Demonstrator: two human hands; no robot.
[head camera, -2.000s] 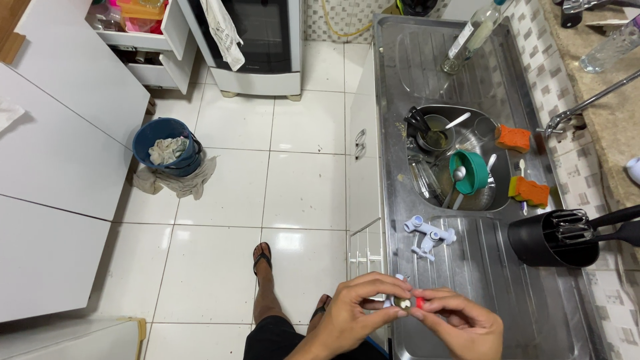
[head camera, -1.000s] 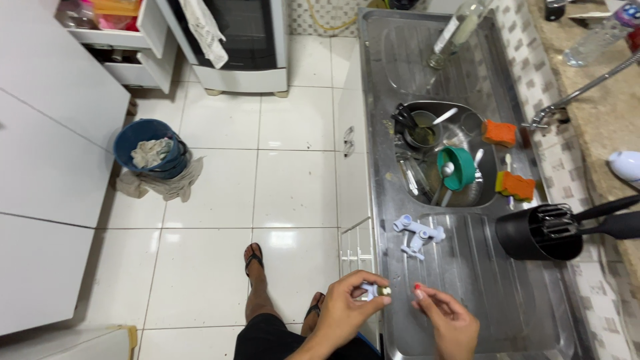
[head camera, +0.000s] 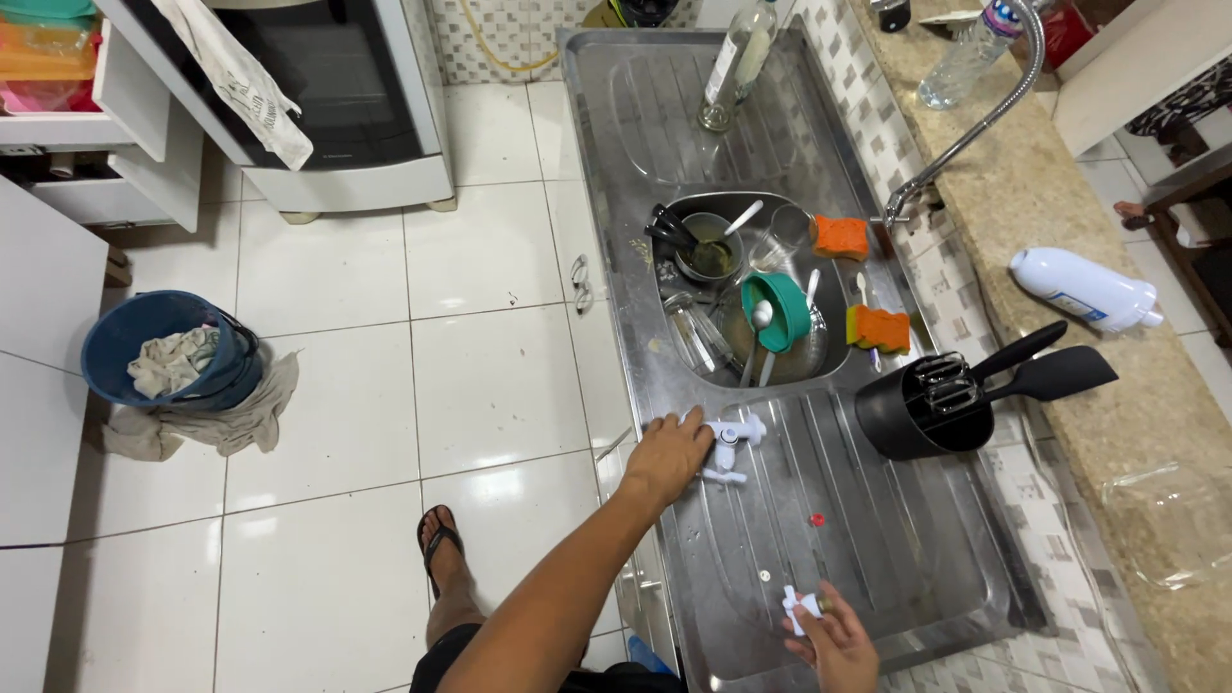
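Note:
My left hand (head camera: 674, 450) reaches onto the steel drainboard with its fingers on the near end of a white plastic faucet body (head camera: 728, 438); whether it grips the faucet cannot be told. In my right hand (head camera: 834, 640) is a small white tap handle (head camera: 799, 608) with a brass-coloured part, held between thumb and fingers low on the drainboard. Between the hands, a small red cap (head camera: 817, 520) and a small white round piece (head camera: 765, 576) lie on the ribbed steel.
The sink basin (head camera: 674, 371) holds a green bowl (head camera: 776, 310), a pot and glasses. Two orange sponges (head camera: 878, 330) rest by its edge. A black utensil holder (head camera: 895, 414) stands right of the drainboard. A glass bottle (head camera: 736, 72) stands at the back; a blue bucket (head camera: 154, 308) is on the floor.
My left hand has moved away from my right, up to the faucet body. The white tap handle has passed from my left hand to my right. The red cap, earlier in my right hand, now lies on the drainboard.

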